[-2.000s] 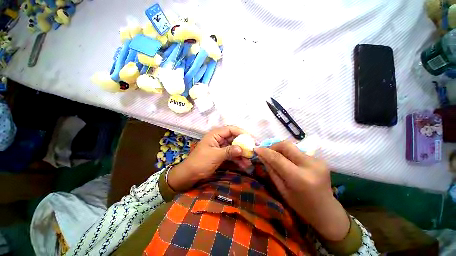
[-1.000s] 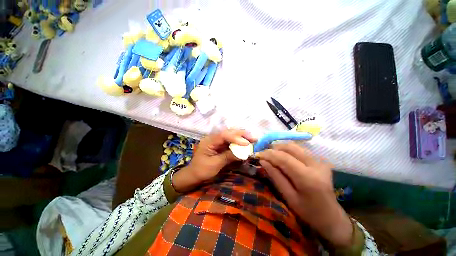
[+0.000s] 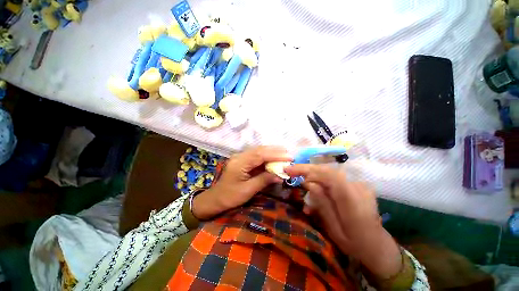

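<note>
My left hand [image 3: 242,177] grips a pale yellow padded end of a plush piece at the table's front edge, above my lap. The piece's blue band [image 3: 318,152] runs right over the table to its other yellow end [image 3: 341,140], which lies partly over the black thread snips [image 3: 320,126]. My right hand [image 3: 340,199] is at the held end, its fingertips pinched together against it. No needle or thread can be made out. The right hand is slightly blurred.
A pile of blue and yellow plush pieces [image 3: 196,94] lies left on the white cloth [image 3: 273,74]. A black smartphone [image 3: 431,102], purple tin [image 3: 482,162] and bottle [image 3: 501,74] are at right. More plush pieces [image 3: 196,169] lie below the table edge. An orange checked garment [image 3: 244,250] covers my lap.
The blue band and its far yellow end have come into fuller view over the snips since the earliest frame. Since then, the held end has turned slightly and my right fingers have shifted.
</note>
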